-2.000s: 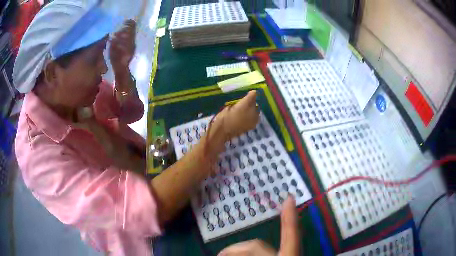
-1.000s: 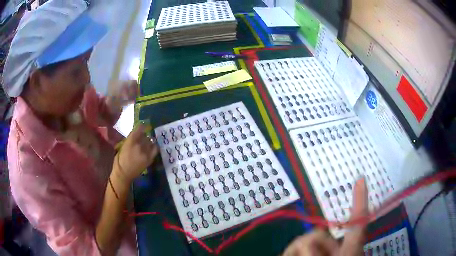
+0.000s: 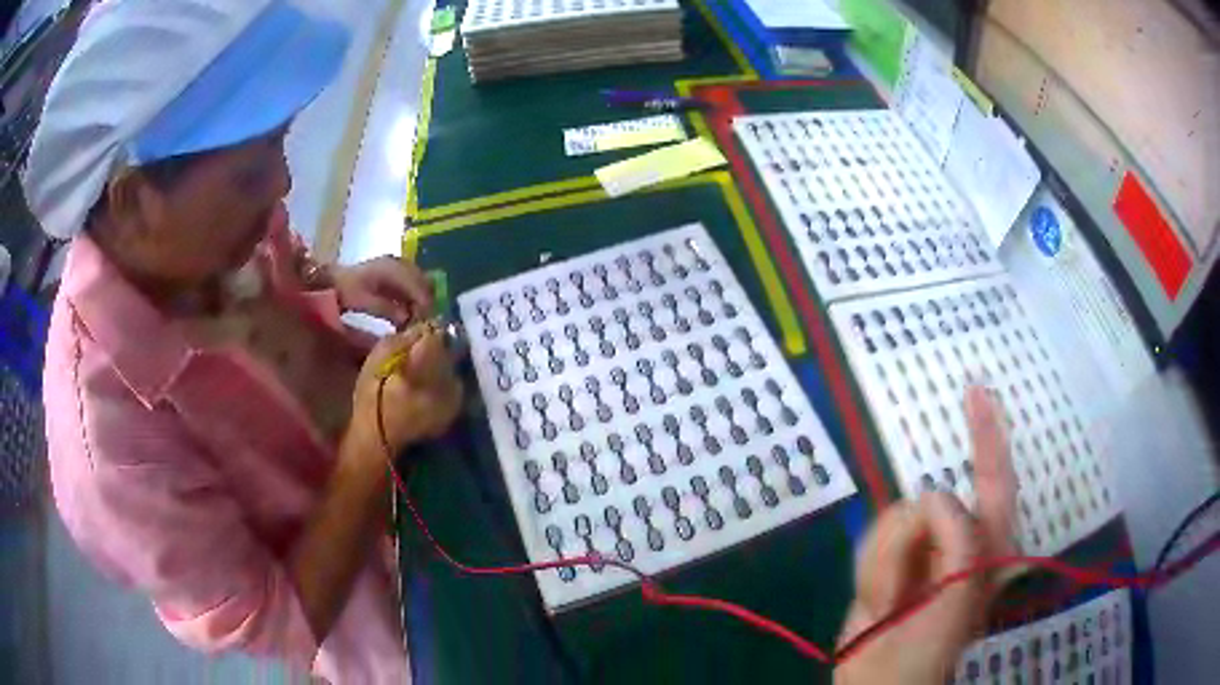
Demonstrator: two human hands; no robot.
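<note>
A white tray with rows of dark dumbbell-shaped parts lies in front of me. My right hand is at the lower right with its index finger extended over another parts tray; it seems to hold nothing. My left hand is not in view. A red wire crosses the front tray's near edge and passes across my hand. It leads to a yellow probe at the seated person's hands. A small shiny thing is by those hands, its form unclear.
A person in pink sits at the left, hands at the bench edge. A tray stack, label slips and a purple pen lie farther back. More trays lie at the right, beside papers and a monitor.
My right hand has moved right from the front tray to over the right-hand tray. The seated person's hand with the probe has moved from over the front tray to the bench edge.
</note>
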